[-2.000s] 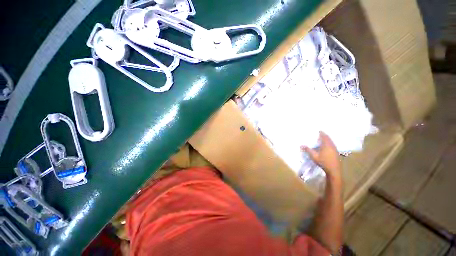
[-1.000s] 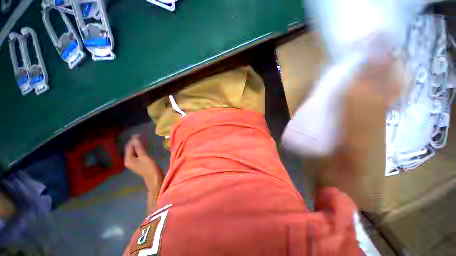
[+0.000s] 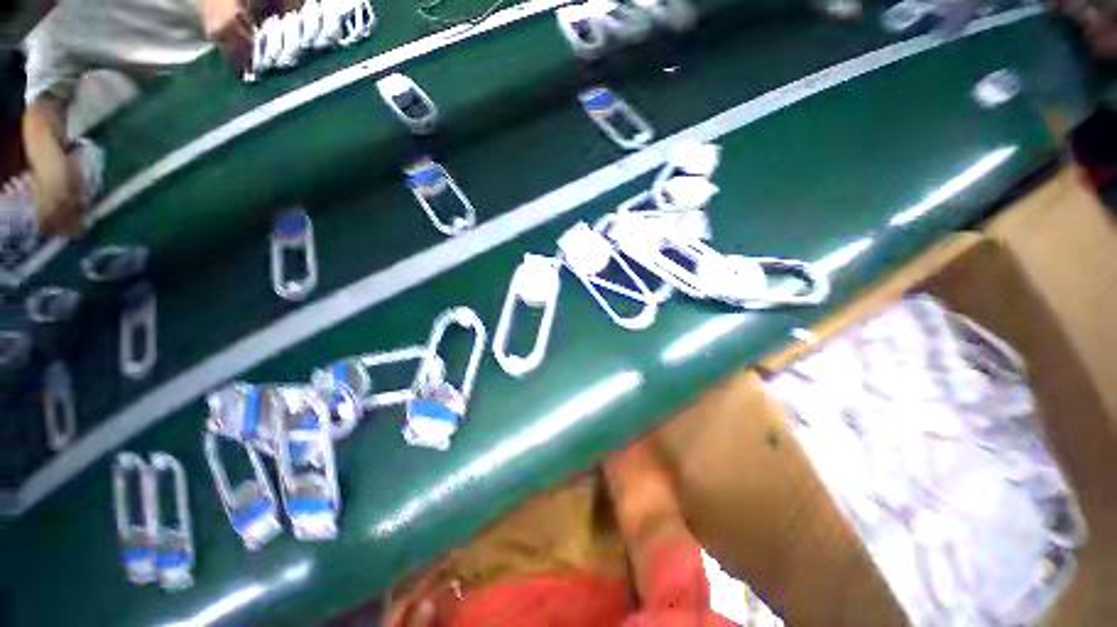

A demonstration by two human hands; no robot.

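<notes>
Blue-marked units (image 3: pixel 306 472) lie in a loose group on the green ledge (image 3: pixel 490 429) at left, with one pair further left. Plain white loop parts (image 3: pixel 529 315) lie at centre, and several overlap in a pile (image 3: pixel 686 245) to their right. My right hand (image 3: pixel 631 465) is blurred at the ledge's front edge, its fingers not clear; the forearm runs down to the red sleeve. A small blurred bit of skin at the bottom edge may be my left hand (image 3: pixel 423 609); its fingers cannot be made out.
An open carton (image 3: pixel 723 472) at right holds white parts under a milky plastic bag (image 3: pixel 906 429). Beyond the pale divider strip (image 3: pixel 355 288), the belt (image 3: pixel 355 184) carries spaced units. Another person's hands (image 3: pixel 55 196) are across the belt at upper left.
The view has swung up and back over the ledge and belt. My right hand has left the carton; the white bundle blurred in it a second ago no longer shows there.
</notes>
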